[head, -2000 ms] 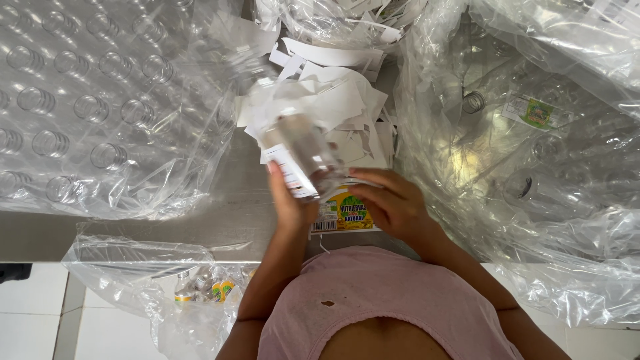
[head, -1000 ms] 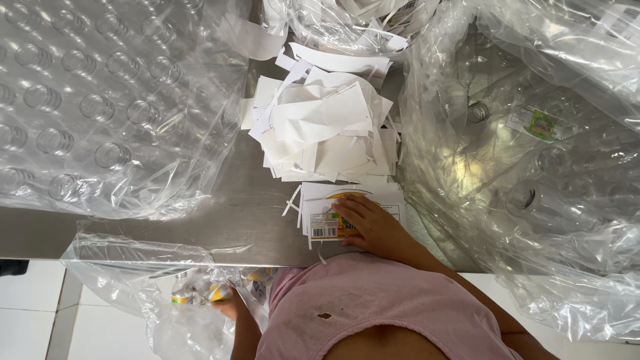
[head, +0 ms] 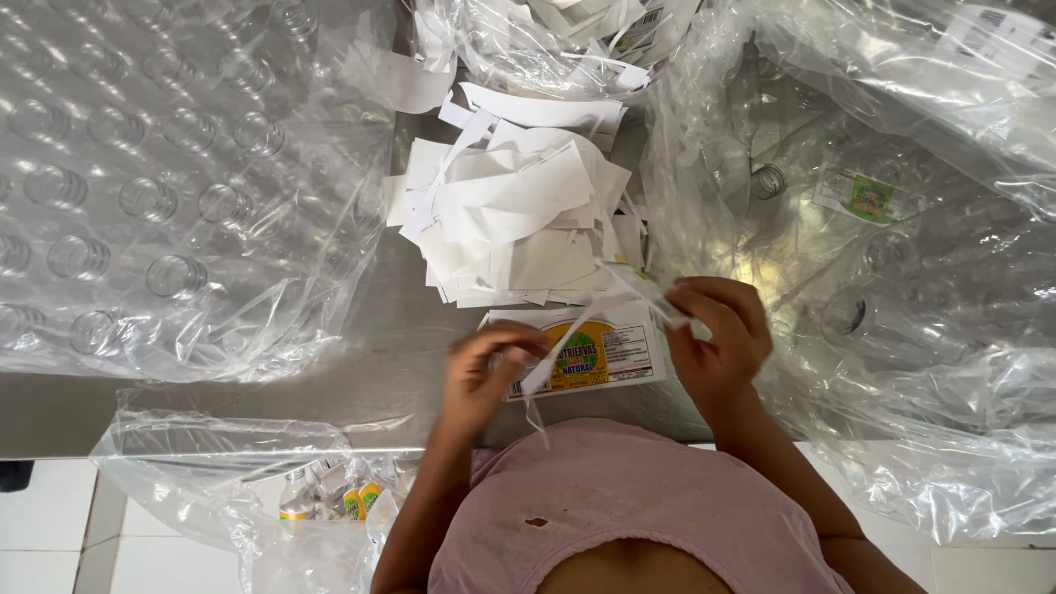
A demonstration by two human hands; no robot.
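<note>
My right hand (head: 718, 338) grips a printed label (head: 643, 289), blurred by motion, above the right end of a stack of labels. A narrow white paper strip (head: 577, 326) runs from that label toward my left hand (head: 495, 363). The left fingers are at the strip's lower end, and blur hides whether they pinch it. Beneath both hands the stack of yellow and green printed labels (head: 631, 355) lies face up near the table's front edge. Behind it a heap of white paper pieces (head: 511, 198) rests on the metal table.
Clear bottles (head: 177, 276) stand in plastic wrap at the left. A clear plastic bag (head: 808, 264) with bottles and a loose label lies at the right. More paper scraps (head: 569, 25) fill a bag at the back. Labelled bottles (head: 330, 495) lie in a bag below the front edge.
My left hand has come up from the bag of labelled bottles to the label stack. My right hand, which lay on the stack, has risen to the right with a label.
</note>
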